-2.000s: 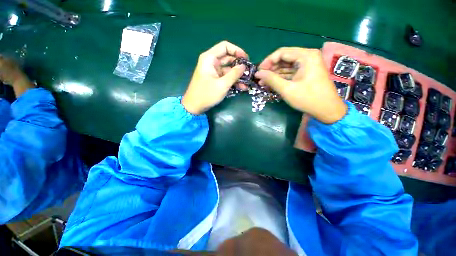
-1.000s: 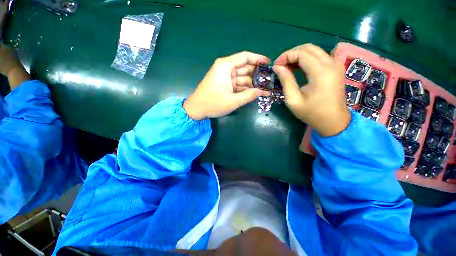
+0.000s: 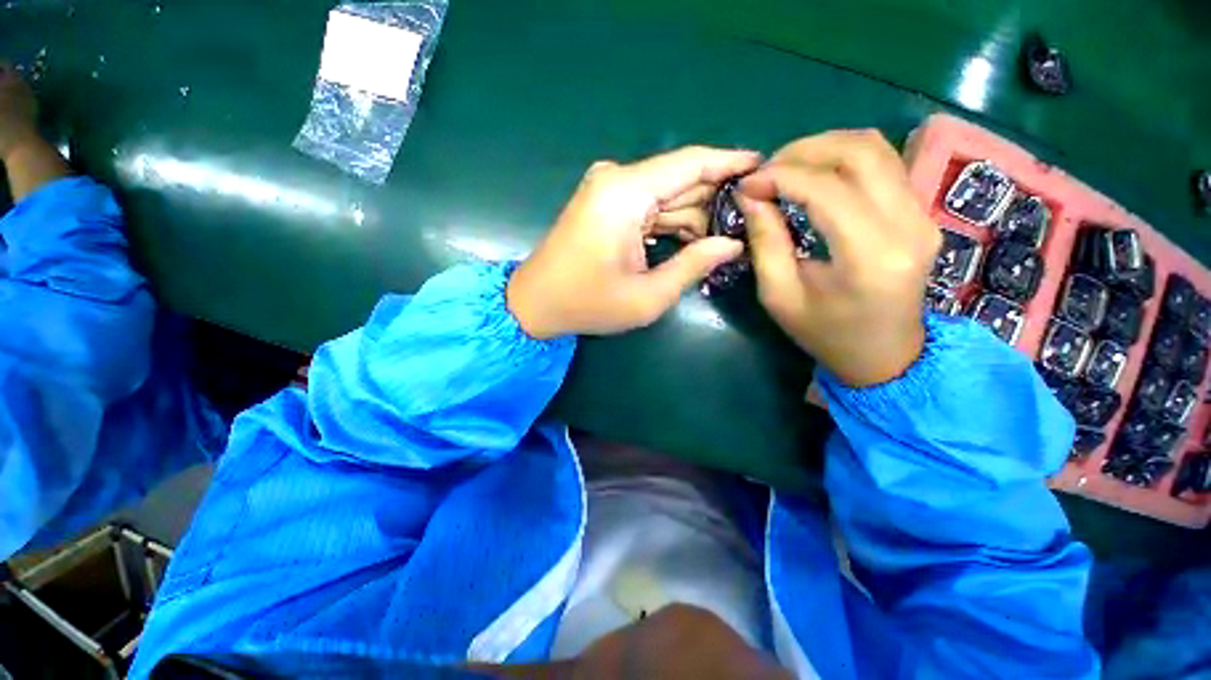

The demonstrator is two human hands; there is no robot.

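Observation:
A black watch housing (image 3: 728,213) is held between my two hands, above the dark green bench mat. My left hand (image 3: 624,243) grips it from the left with thumb and fingers. My right hand (image 3: 845,239) is at its right side, thumb and index fingertips pinched together against it. Whether a small part sits between those fingertips is hidden. Small loose silvery parts (image 3: 724,278) lie on the mat just below and behind the hands, mostly covered by them.
A pink-red foam tray (image 3: 1062,213) with rows of black housings stands at the right, partly behind my right sleeve. A labelled clear bag (image 3: 356,117) lies at upper left. One housing (image 3: 1047,64) lies beyond the tray. A neighbour's blue sleeve (image 3: 73,306) is at far left.
The housing has moved right and is now more covered by my fingers. My left hand has shifted right with it. The view has shifted, so the bag sits higher and the tray farther right.

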